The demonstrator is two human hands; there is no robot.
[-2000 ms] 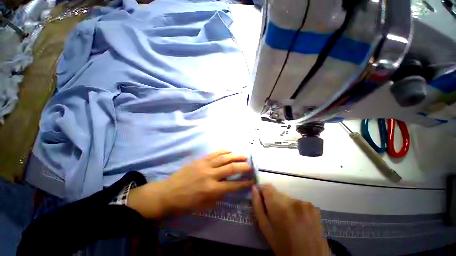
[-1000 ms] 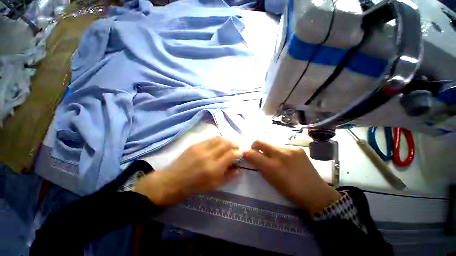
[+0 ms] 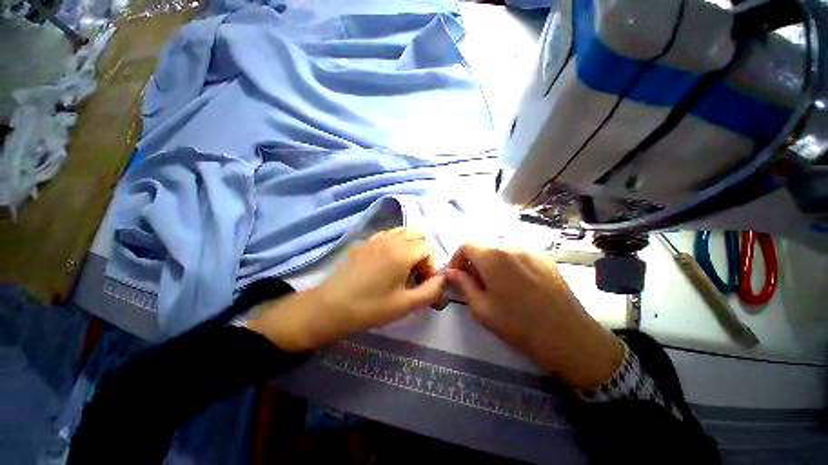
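Note:
The light blue shirt (image 3: pixel 309 118) lies heaped and wrinkled on the white table, left of the needle area. My left hand (image 3: pixel 386 277) and my right hand (image 3: pixel 508 295) meet at the cloth's near edge, in front and to the left of the presser foot. Both hands pinch the shirt's edge between thumb and fingers, with fingertips almost touching. The exact fold between the fingertips is too small and bright to tell. The white sewing machine head (image 3: pixel 626 109) with a blue stripe stands at the upper right. The needle area is lost in glare.
Red-and-blue handled snips (image 3: pixel 757 269) and a thin tan-handled tool (image 3: pixel 715 300) lie right of the needle. A printed scale (image 3: pixel 436 381) runs along the table's front edge. A brown-topped surface (image 3: pixel 77 195) with white cloth (image 3: pixel 44 150) is at the left.
Over the two seconds my hands came together and moved up and a little left on the cloth's edge, away from the scale. The view has shifted, so the machine appears farther right.

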